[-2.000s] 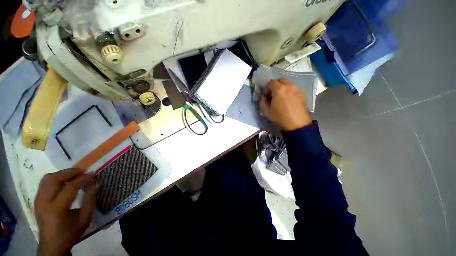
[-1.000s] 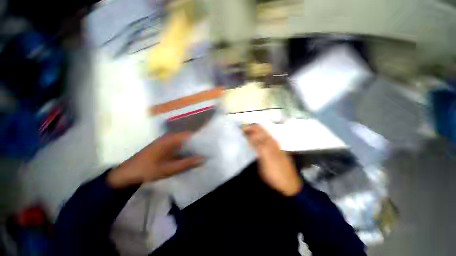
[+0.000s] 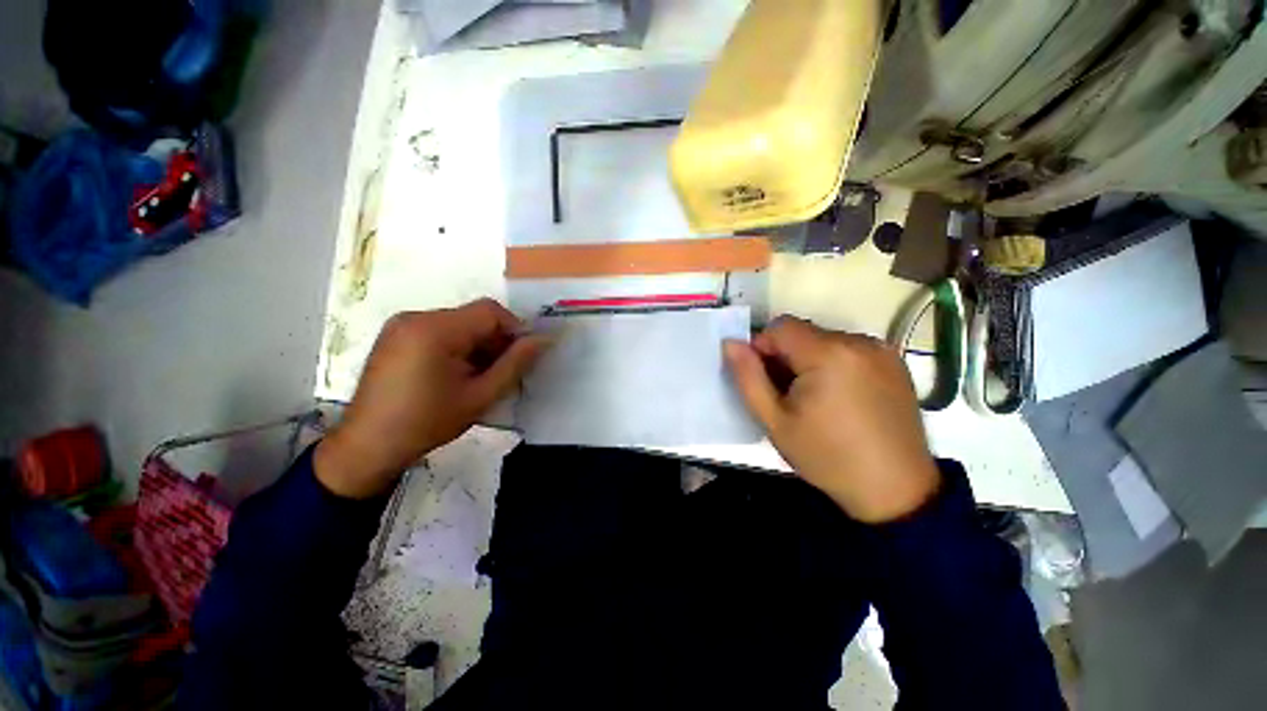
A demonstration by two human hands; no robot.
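Observation:
A light grey panel piece (image 3: 632, 375) lies over the near part of the sewing template (image 3: 528, 167), just below the red strip (image 3: 639, 300). A thin dark edge shows along its far side; the dark panel piece is otherwise hidden under it. My left hand (image 3: 434, 382) pinches its far left corner. My right hand (image 3: 841, 403) holds its far right corner between thumb and finger. The orange strip (image 3: 636, 258) crosses the template beyond the red strip. A black-edged slot shows farther up.
The yellow block (image 3: 778, 111) stands over the template's far right. Scissors (image 3: 948, 347) lie right of my right hand, beside a stack with a white top (image 3: 1119, 306). Light grey pieces (image 3: 1202, 431) overhang the right. Bags (image 3: 84, 208) are on the floor at left.
The dark piece on the template is now covered by the light grey panel. My right hand came over from the stack at right; both hands now hold the panel's corners. The view has shifted left.

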